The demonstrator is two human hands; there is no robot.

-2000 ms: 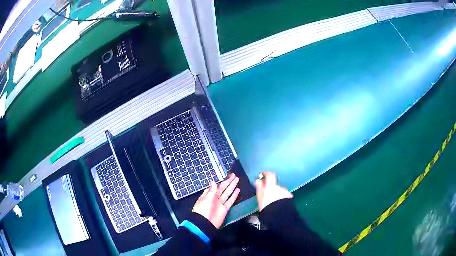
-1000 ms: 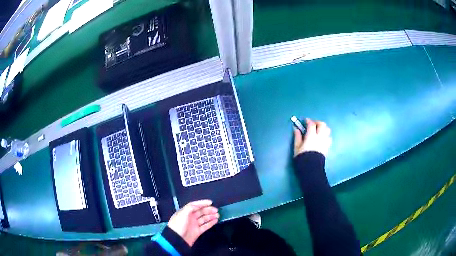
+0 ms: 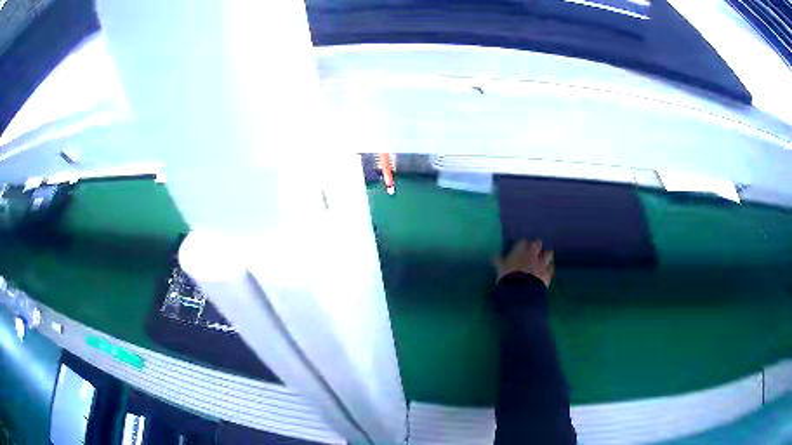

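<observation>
My right hand reaches away from me to the lower left edge of a black mat, which lies on the green surface beyond the aluminium rail. The fingers overlap the mat's edge. The image is blurred, and I cannot tell whether they grip it or hold anything. My left hand is not in view.
A bright white post crosses the left half. Behind it lies an open laptop base. The aluminium rail runs along the bottom. A silver cover and part of a laptop show at lower left.
The view has swung up and across the rail. My right hand has moved from the belt to the black mat. The small stick it held no longer shows. My left hand has left the view.
</observation>
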